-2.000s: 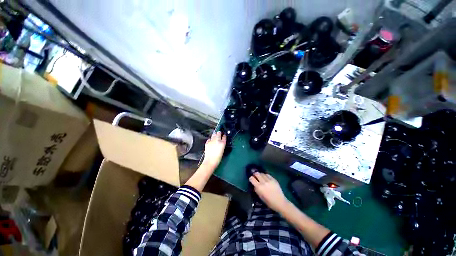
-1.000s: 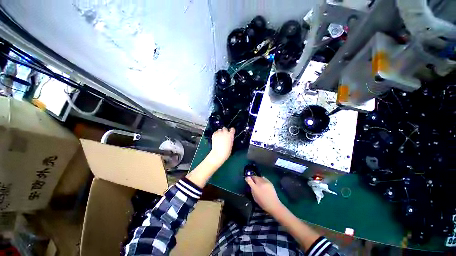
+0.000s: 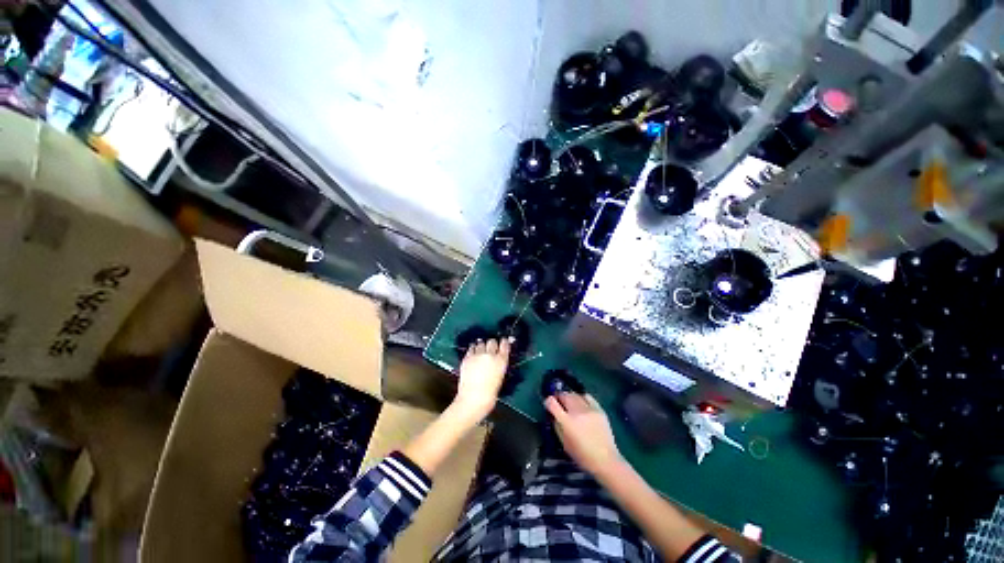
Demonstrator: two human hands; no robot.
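Note:
My left hand (image 3: 482,374) is on black round housings (image 3: 512,328) at the bench's left front edge, fingers curled over them; thin wires stick out beside it. My right hand (image 3: 578,423) holds a small black housing (image 3: 559,384) at the front edge, just right of my left hand. The machine base (image 3: 683,302), pale and black-speckled, stands to the right. A glossy black dome (image 3: 738,283) sits on its plate and another (image 3: 670,189) at its back left corner.
Black housings (image 3: 556,209) lie between wall and machine; a large heap (image 3: 892,363) lies to the right. An open carton (image 3: 292,319) with black housings stands at left. The press head (image 3: 903,203) overhangs the plate. Crumpled white tissue (image 3: 707,431) lies at the base's front.
My left hand has come back from the housings by the wall to the bench's front edge, with black housings now under it. My right hand stays near the front edge, still holding its housing.

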